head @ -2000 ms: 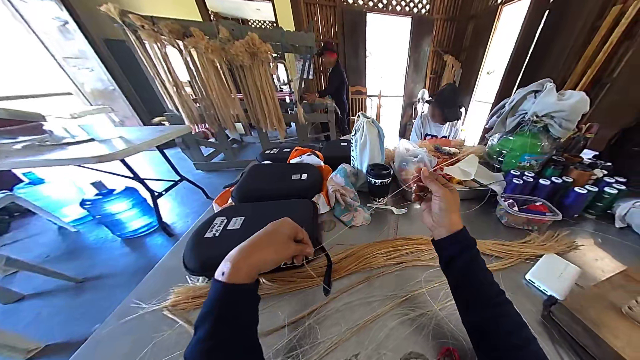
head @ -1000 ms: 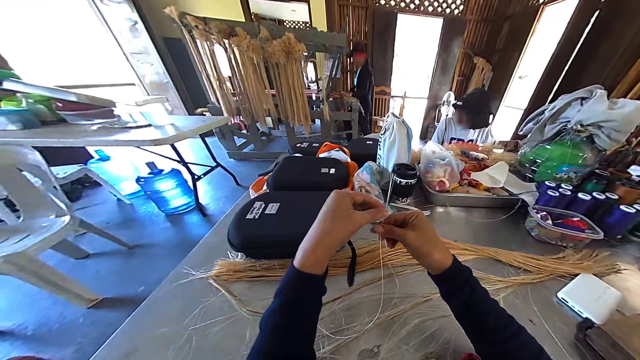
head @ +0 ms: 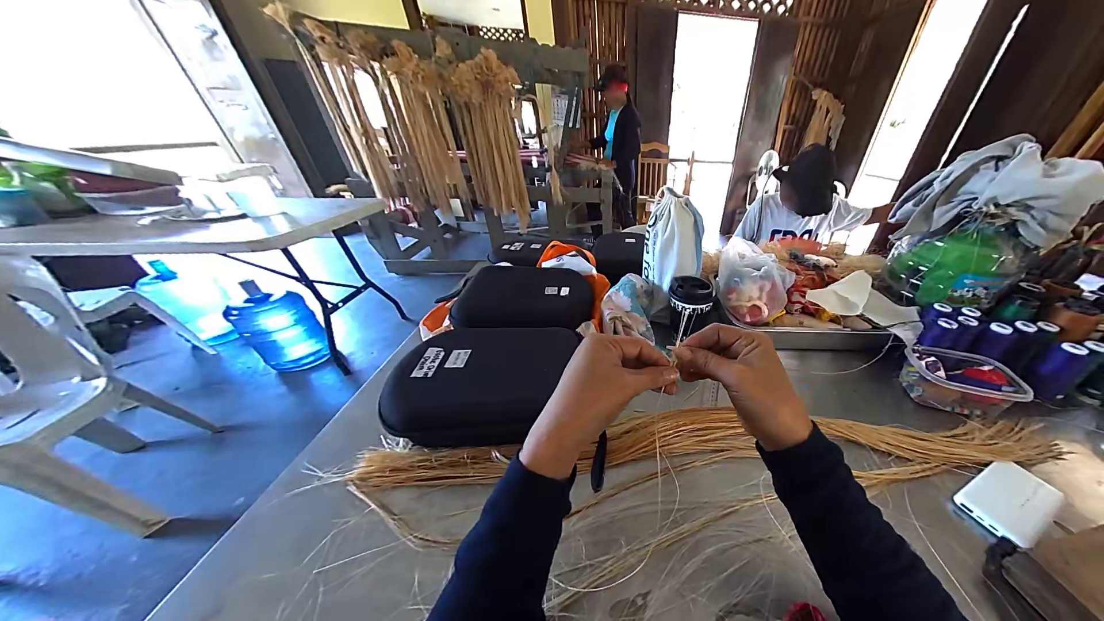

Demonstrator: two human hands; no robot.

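Observation:
My left hand (head: 604,392) and my right hand (head: 743,379) meet above the table, fingertips almost touching. Both pinch a thin pale plant fiber (head: 660,448), which hangs below them in loose strands; where one strand ends and another begins is too fine to tell. Beneath the hands a long bundle of straw-coloured fibers (head: 897,440) lies across the metal table. Loose single fibers (head: 690,552) are scattered nearer to me. A black zippered case (head: 474,388) is just left of my left hand, and a black lidded cup (head: 692,302) stands behind the fingertips.
A tray (head: 806,338) with bags and scraps sits behind my right hand. Purple thread spools (head: 992,341), a plastic tub (head: 962,379) and a white power bank (head: 1009,503) are at the right. Two people are farther back, near hanging fiber bundles (head: 492,129). A plastic chair (head: 52,388) stands left.
Two seconds ago my hands were wide apart; they came together by one second ago and remain together, pinching the fiber. The view has swung somewhat left.

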